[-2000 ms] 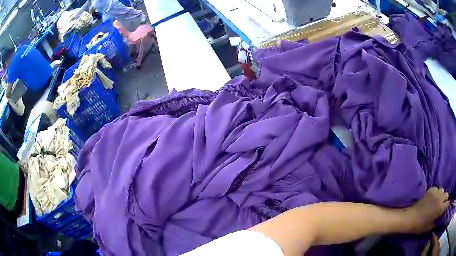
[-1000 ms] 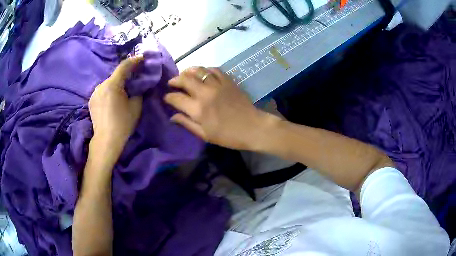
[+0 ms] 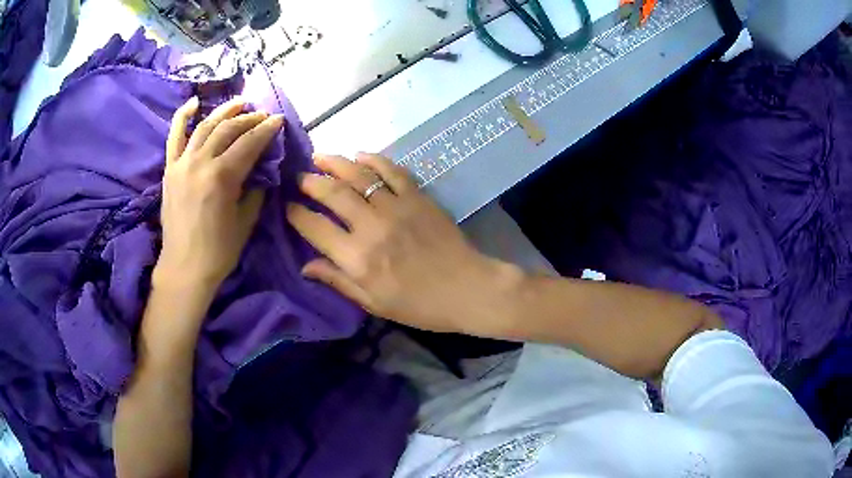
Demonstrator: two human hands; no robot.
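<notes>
A purple garment piece (image 3: 103, 140) lies bunched under the sewing machine head (image 3: 210, 17) at the upper left and spills over the table edge toward my lap. My left hand (image 3: 210, 177) holds the cloth just in front of the presser foot area, fingers bent over it. My right hand (image 3: 383, 233), with a ring, lies on the cloth to the right, fingers spread and fingertips on the fabric near the table's front edge. The cloth beneath both palms is hidden.
Scissors with dark green loop handles (image 3: 531, 28) lie on the white table at the top. Small orange-handled snips (image 3: 639, 13) lie right of them. A printed ruler strip (image 3: 560, 89) runs along the front edge. A purple garment bundle (image 3: 738, 215) fills the right side.
The view has turned from the crates and spread cloth to the machine. Since one second ago, my left fingers have come down over the cloth and my right hand has settled lower onto it.
</notes>
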